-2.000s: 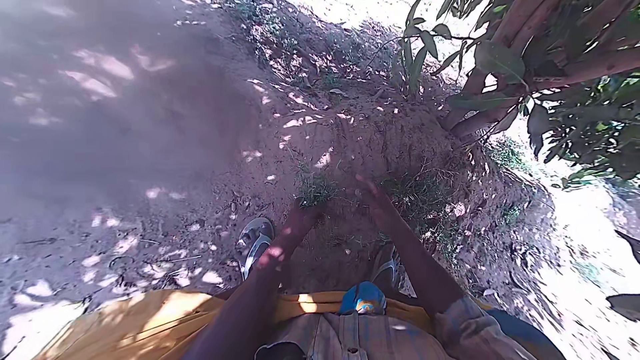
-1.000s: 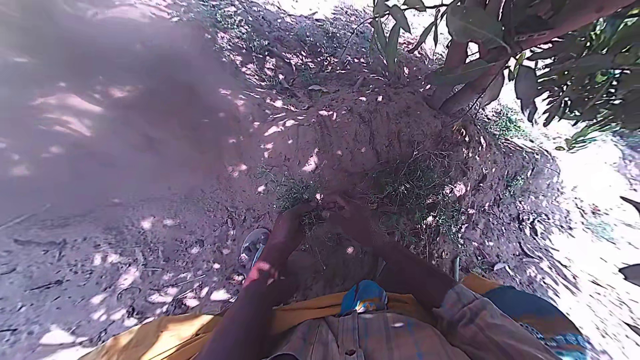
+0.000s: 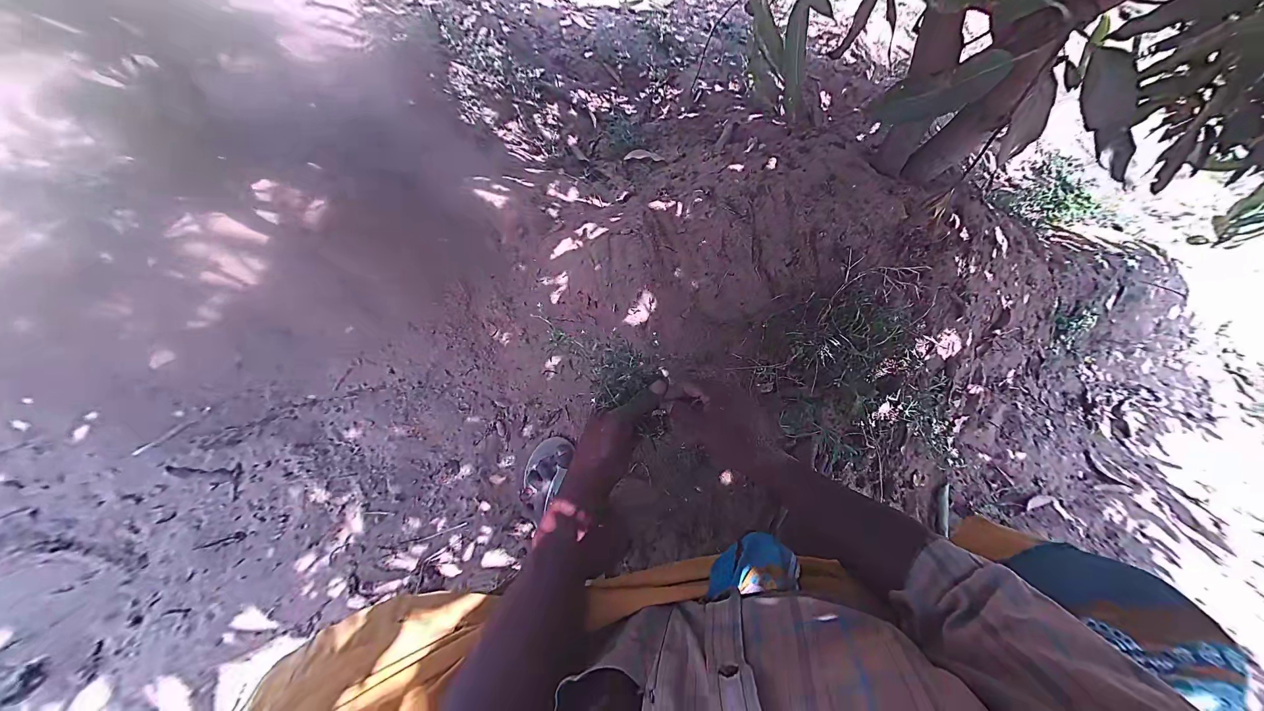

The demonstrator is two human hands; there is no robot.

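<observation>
Near the middle of the view my left hand (image 3: 614, 427) and my right hand (image 3: 716, 420) meet low over the shaded ground, their fingertips close together or touching. A small bunch of green weeds (image 3: 620, 370) lies against the fingers of my left hand; I cannot tell whether it is gripped or still rooted. Something small and pale may be between the fingertips, too blurred to name. Right of my right hand is a larger patch of leafy weeds (image 3: 854, 341). Cloth in yellow and blue (image 3: 755, 565) covers my lap.
A tree trunk (image 3: 973, 109) with broad leaves rises from an earth mound at the upper right. My sandalled foot (image 3: 546, 472) stands just left of my forearm. Dry leaves and twigs are scattered on the ground at the left. A blurred haze covers the upper left.
My hands were apart two seconds ago, with my right hand farther right; they have come together beside the small weeds.
</observation>
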